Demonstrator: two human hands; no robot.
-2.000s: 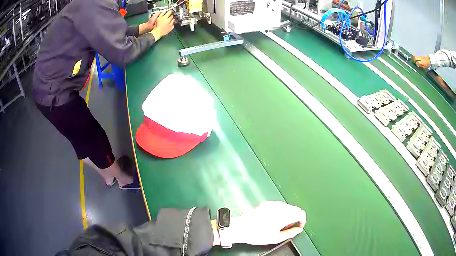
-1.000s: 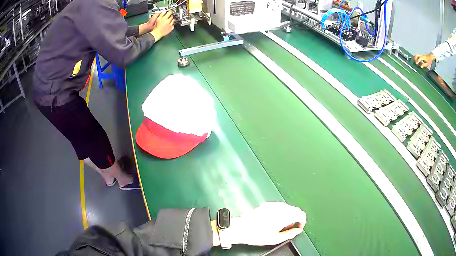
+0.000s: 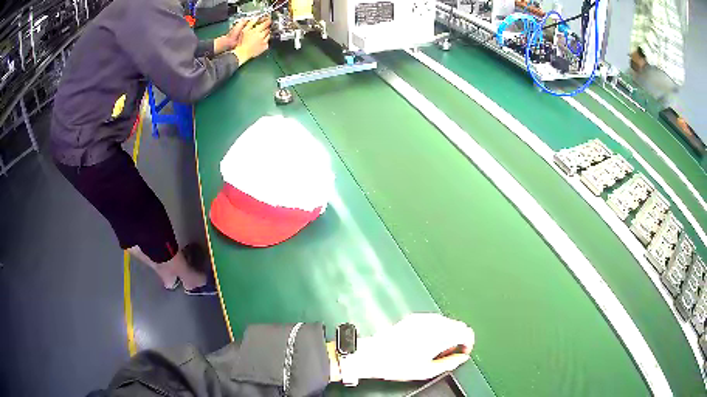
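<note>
My left hand (image 3: pixel 415 346), overexposed to near white, rests at the bottom centre with a dark watch at the wrist. Its fingers curl at the right end, and I cannot tell whether they hold anything. A corner of a black tray (image 3: pixel 448 383) with a raised rim shows just below the fingers, cut off by the bottom edge. The inside of the tray is mostly out of the picture. My right hand is not in view.
A white cap with red brim (image 3: pixel 273 181) lies on the green bench (image 3: pixel 256 302). Grey housings (image 3: pixel 651 213) stand in a row by the white rail (image 3: pixel 535 209). A person (image 3: pixel 132 85) works at the far left; a white machine (image 3: pixel 391 23) stands at the back.
The other person's arm at the far right has moved away up and left and now shows only as a blurred pale patterned shape. My left hand and the tray have not visibly moved.
</note>
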